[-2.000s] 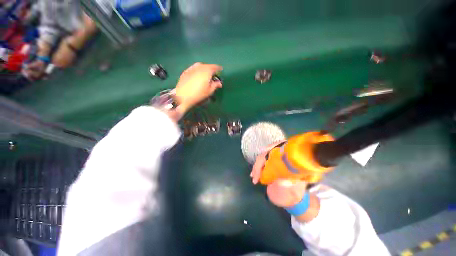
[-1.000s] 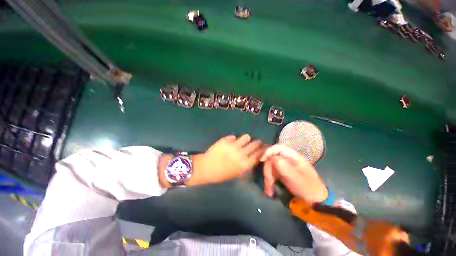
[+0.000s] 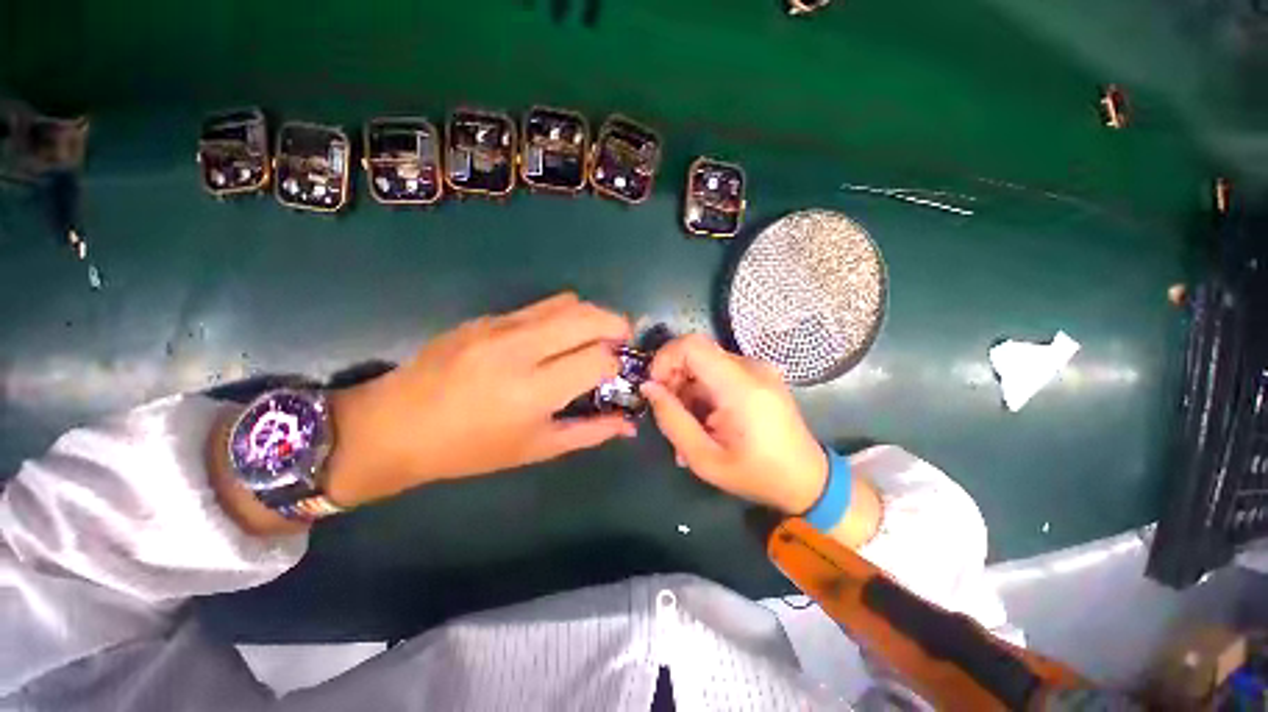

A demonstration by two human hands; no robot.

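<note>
My left hand (image 3: 494, 397), with a large round wristwatch (image 3: 278, 442) on its wrist, holds a small watch case (image 3: 622, 383) low over the green mat. My right hand (image 3: 734, 424), with a blue band (image 3: 832, 490) on its wrist, pinches the right side of the same case. Fingers cover part of the case. The orange electric screwdriver (image 3: 904, 612) lies against my right forearm, out of my fingers. A round dimpled screw tray (image 3: 807, 296) sits beyond my right hand, partly covered by tiny silvery screws.
Several watch cases (image 3: 405, 160) stand in a row beyond my left hand; one case (image 3: 715, 196) sits apart near the tray. Thin tweezers (image 3: 907, 198) lie beyond the tray. A white scrap (image 3: 1032, 369) is at right. Black ribbed trays (image 3: 1224, 417) fill the right edge.
The view has moved closer over the bench. My left hand came back from the far belt, and a case now shows between both hands. My right hand has let go of the orange screwdriver.
</note>
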